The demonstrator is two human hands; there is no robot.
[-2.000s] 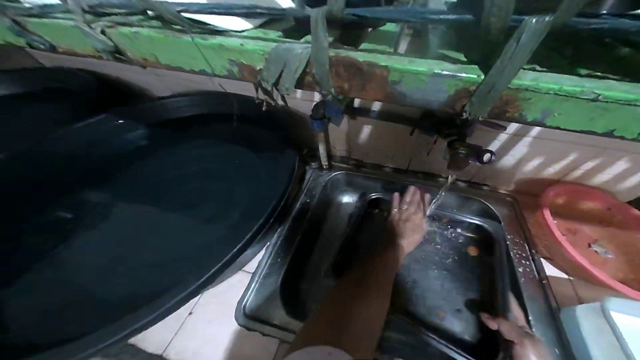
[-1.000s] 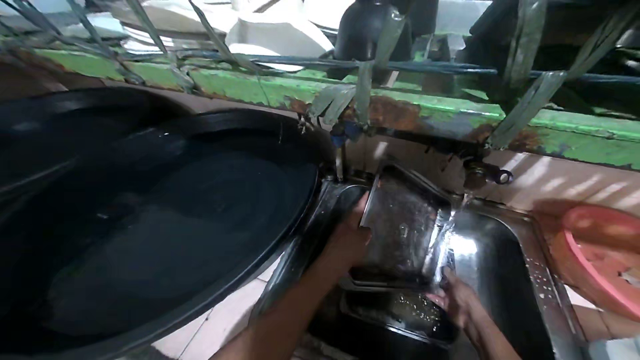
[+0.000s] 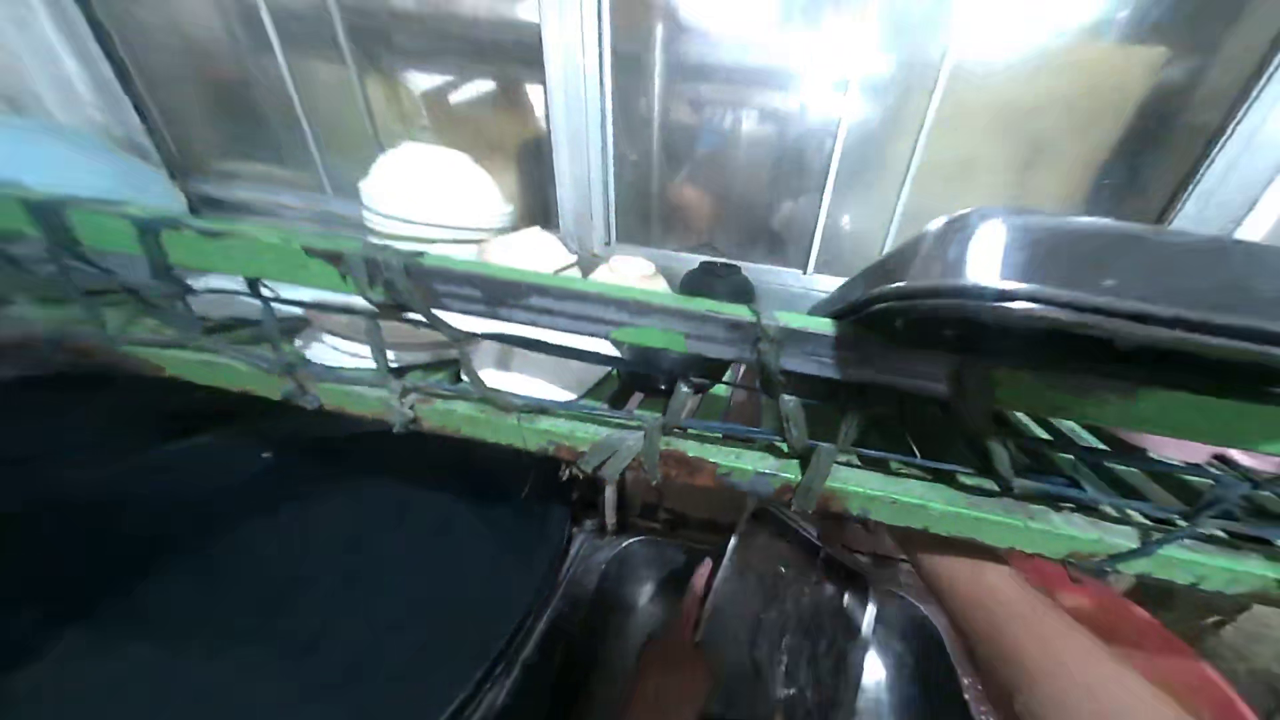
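A dark rectangular metal tray (image 3: 780, 610) stands tilted over the stainless steel sink (image 3: 625, 570), its surface wet and shiny. At the tray's left edge is my left hand (image 3: 686, 630), blurred, gripping that edge with a finger showing along it. My right forearm reaches in from the lower right, over the sink's right side, toward the wall under the green rack; the hand itself is hidden at the rack's lower rail. The tap cannot be made out in this view.
A green rack rail (image 3: 520, 425) with tied strips crosses above the sink. White bowls (image 3: 435, 195) and a large dark pan (image 3: 1080, 280) sit on the rack. A big black tub (image 3: 300, 570) fills the left; a red basin (image 3: 1140, 620) is at right.
The tray, lying in the sink two seconds ago, was lifted and tilted. My right hand has left its lower edge, the forearm now reaching toward the wall. The view has swung upward.
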